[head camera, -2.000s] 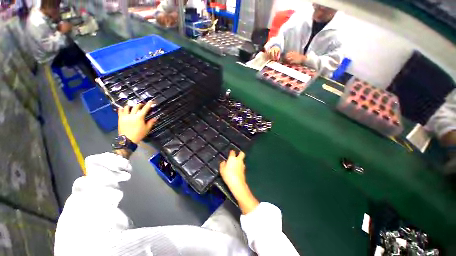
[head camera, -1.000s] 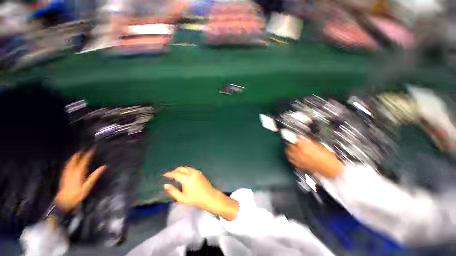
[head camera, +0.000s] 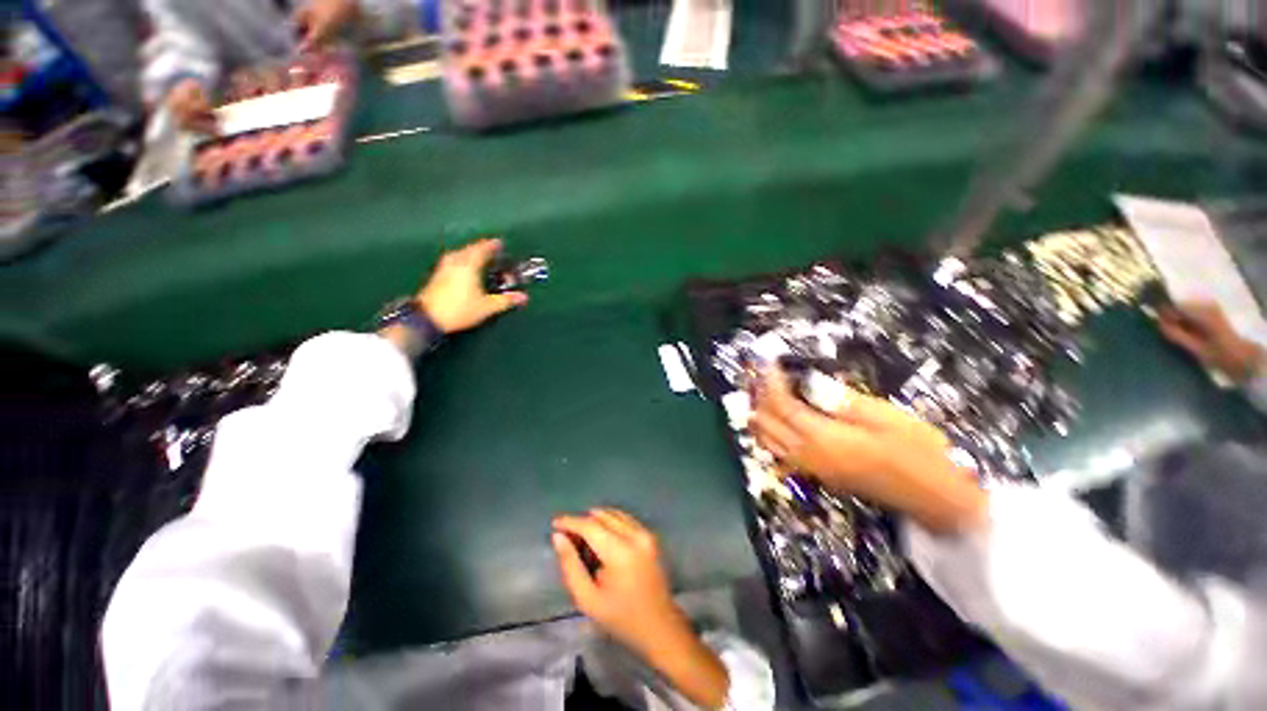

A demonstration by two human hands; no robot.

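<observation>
A small metal-and-black part (head camera: pixel 525 271) lies on the green mat ahead of me. My left hand (head camera: pixel 466 292), with a dark band on its wrist, is stretched out to it, thumb and fingers apart on either side of its near end; contact is unclear. My right hand (head camera: pixel 618 570) is low near the bench's front edge, fingers curled, with a dark spot between thumb and fingers that may be a part or a gap. More metal parts (head camera: pixel 222 386) lie at the left by black trays (head camera: pixel 70 556).
At right, another person's hand (head camera: pixel 875 445) reaches into a large heap of shiny parts (head camera: pixel 903 333) on black trays. Small white pieces (head camera: pixel 677 367) lie beside it. Further right are cream parts (head camera: pixel 1091 271) and a white sheet (head camera: pixel 1192 257). Pink trays (head camera: pixel 535 63) stand across the bench.
The view has swung right from the tray stack. My left hand has left the trays and moved forward to the single part. My right hand has curled its fingers.
</observation>
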